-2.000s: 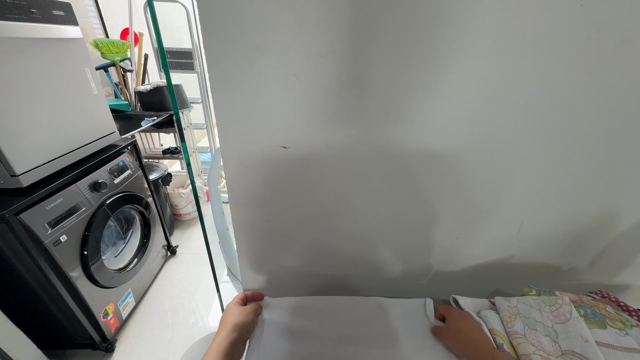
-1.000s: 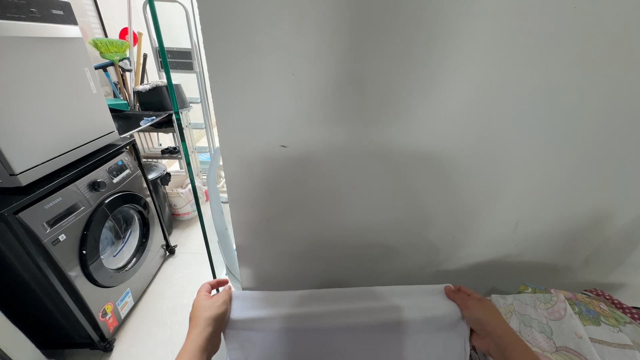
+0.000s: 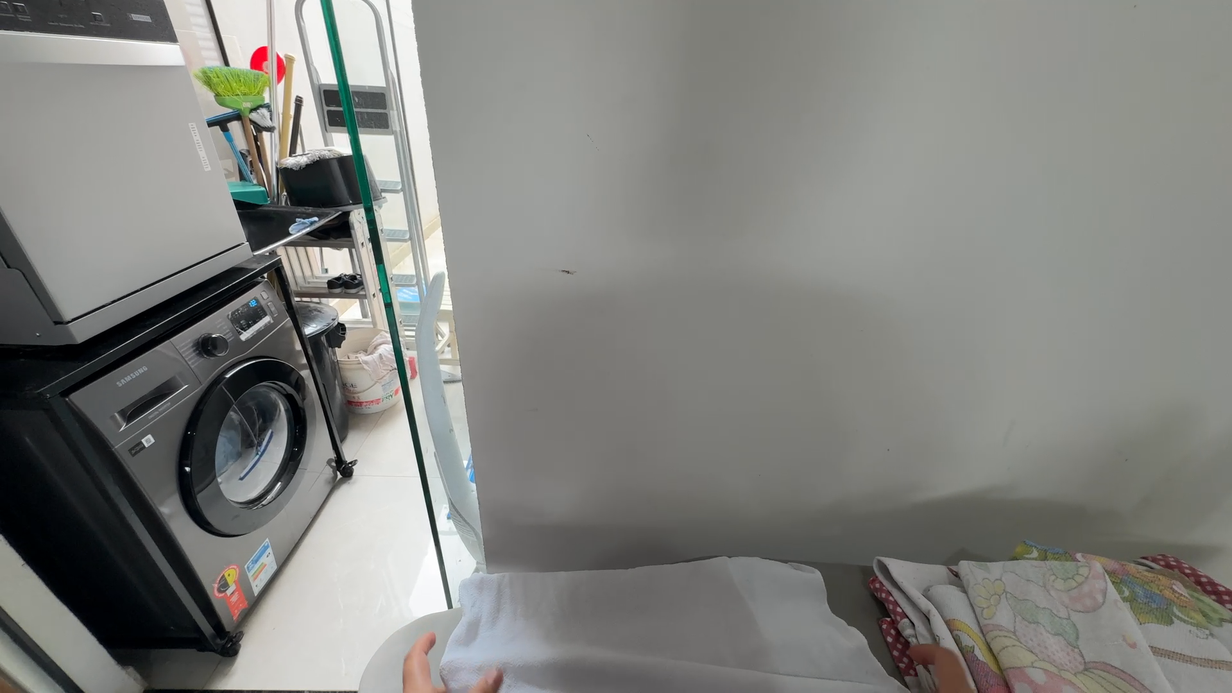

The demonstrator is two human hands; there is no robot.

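Observation:
A white cloth (image 3: 674, 616) lies spread on a surface at the bottom centre, against the grey wall. My left hand (image 3: 443, 669) is at its lower left edge, thumb and finger apart, mostly cut off by the frame. At the cloth's lower right edge is my right hand (image 3: 938, 666), only partly in view, beside the folded printed cloths; whether it grips anything is hidden. Those folded cloths (image 3: 1068, 616) show pastel food-like patterns, and a red dotted cloth (image 3: 1189, 577) is among them.
Left of a green-edged glass panel (image 3: 385, 279) stand a Samsung front-loading washing machine (image 3: 245, 443) and a silver appliance (image 3: 115, 173) above it. Behind are a green broom (image 3: 234, 85), a ladder (image 3: 404, 144), a lidded bin (image 3: 322, 356) and a white bucket (image 3: 368, 375).
A second ago both hands held the white cloth raised by its upper corners. Now it lies lower on the surface, and both hands have moved down toward its near side.

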